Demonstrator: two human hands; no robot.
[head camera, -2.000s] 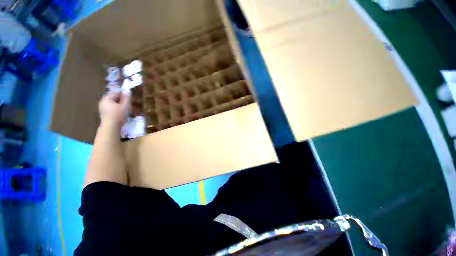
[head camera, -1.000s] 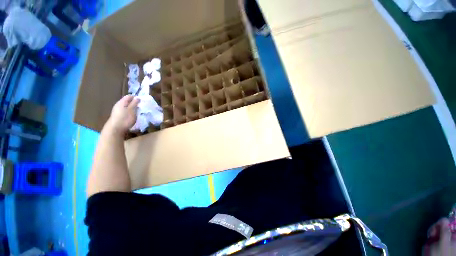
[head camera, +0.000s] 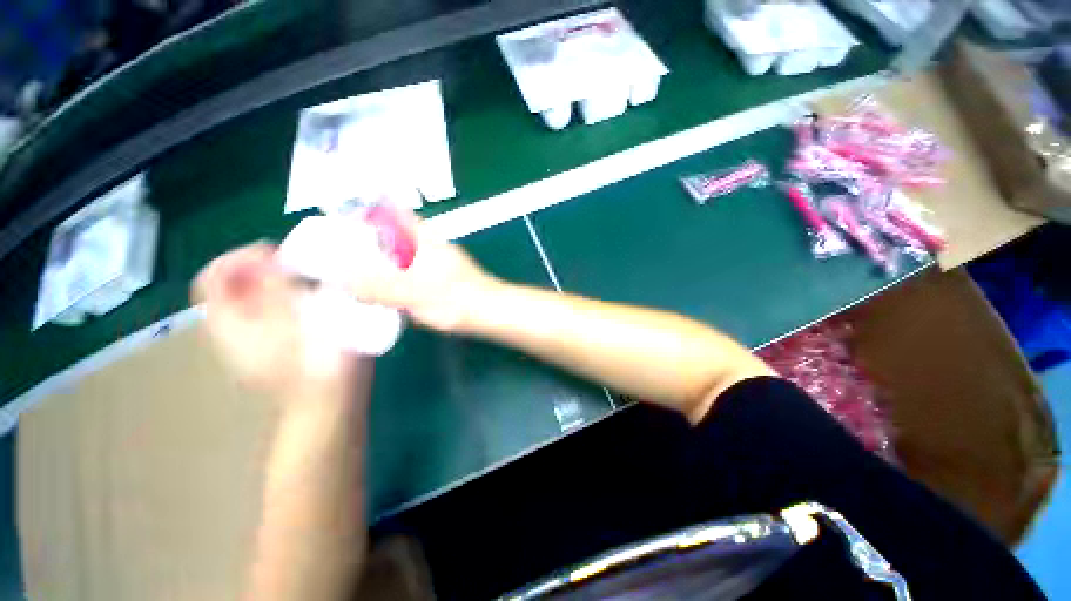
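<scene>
My left hand (head camera: 264, 305) is blurred, at the left of a white wrapped part (head camera: 370, 326) held above the bench edge. My right hand (head camera: 429, 276) is on the white bundle's right side, with a pink bagged part (head camera: 391, 235) at its fingers. Whether the left fingers grip the white part is blurred. Just behind the hands, a white blister tray (head camera: 374, 147) lies on the green conveyor belt (head camera: 476, 129), with a small dark-looking piece at its upper left.
More trays stand along the belt, left (head camera: 100, 252) and right (head camera: 581, 65). Pink bagged parts (head camera: 863, 176) lie piled on a cardboard pad (head camera: 981, 217), one loose bag (head camera: 726, 181) beside them. A box of pink parts (head camera: 963, 376) is below the bench edge. A cardboard sheet (head camera: 141, 470) covers the left bench.
The view has swung from the divided carton to the bench and belt. My left hand has left the carton. Both hands now meet around a white part, with pink at my right hand.
</scene>
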